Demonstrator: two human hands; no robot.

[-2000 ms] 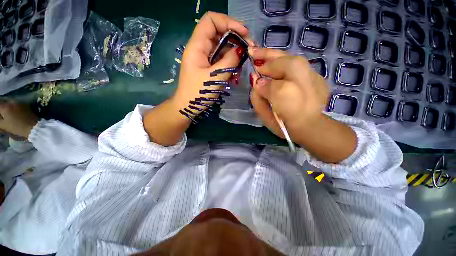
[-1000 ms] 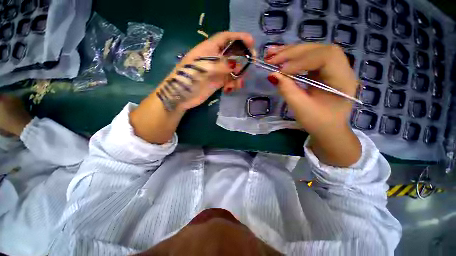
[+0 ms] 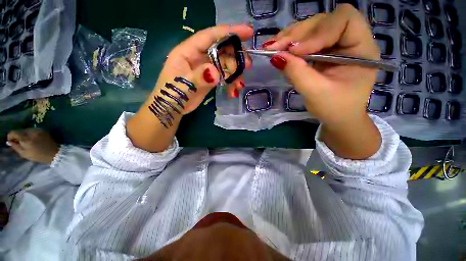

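My left hand (image 3: 191,66) holds a glossy black watch case frame (image 3: 240,65) between thumb and fingers, its open centre turned towards me. Several dark adhesive-backed strips (image 3: 172,97) lie in a row across the thumb base and wrist of that hand. My right hand (image 3: 332,66) grips silver tweezers (image 3: 347,59) between thumb and fingers. The tweezers' tip is at the right side of the frame. Whether the tip holds a strip is too small to tell.
A blister tray (image 3: 232,120) with black frames lies behind and right of my hands, another tray (image 3: 59,81) at far left. Parts bags (image 3: 124,63) and beige liner scraps (image 3: 42,109) lie at left. Another person's hand (image 3: 33,145) rests at the left edge.
My left hand has turned, so the watch case frame now shows its open centre. The tweezers have swung from steeply slanted to nearly level. The other person's hand has moved further into view.
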